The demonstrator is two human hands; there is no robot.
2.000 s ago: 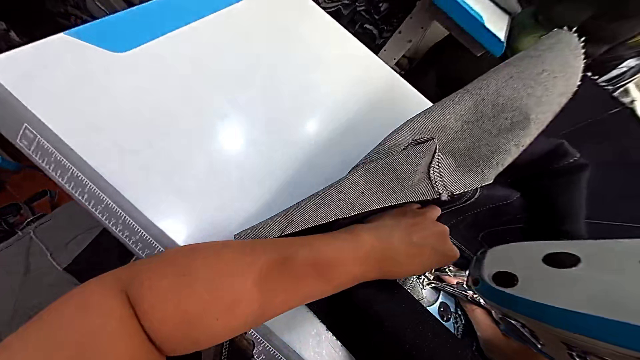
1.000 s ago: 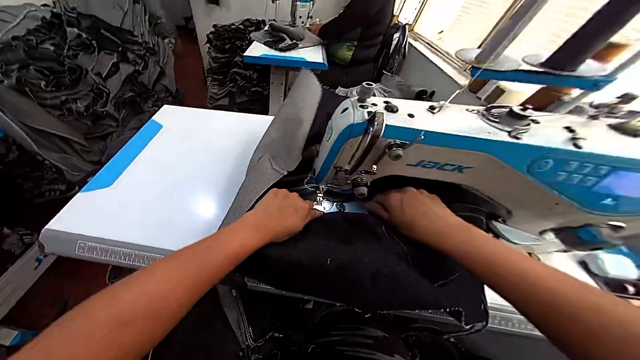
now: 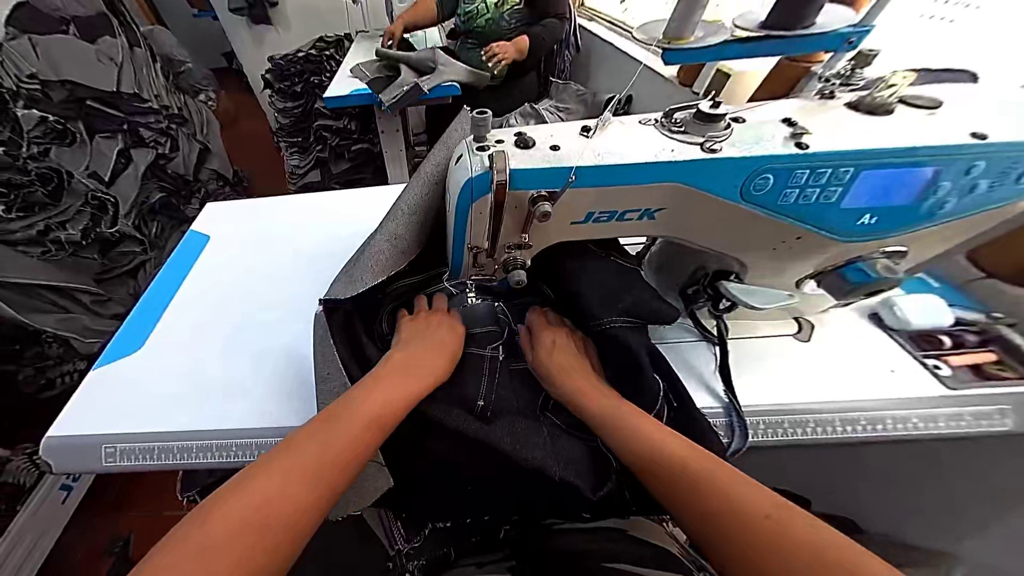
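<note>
A white and blue Jack sewing machine [image 3: 624, 184] stands over a dark denim garment [image 3: 512, 440] with pale stitching. My left hand [image 3: 430, 336] lies palm down on the denim, just left of the presser foot [image 3: 472, 296], fingers slightly spread. To the right of the foot, my right hand [image 3: 560, 352] rests on the same cloth, its fingertips partly in the folds. A grey panel of the denim [image 3: 392, 232] folds up along the machine's left side. The cloth hangs over the table's front edge.
The white sewing table [image 3: 200, 320] has a ruler strip along its front edge. A tray [image 3: 960, 344] with small items sits at right, thread spools [image 3: 684, 20] behind. Piled grey denim [image 3: 104, 160] fills the left. Beyond, a person handles grey cloth [image 3: 424, 72] at another table.
Two seconds ago one hand was by the needle area with the grey panel across the table; now both hands lie flat on the denim either side of the presser foot. The view has swung widely.
</note>
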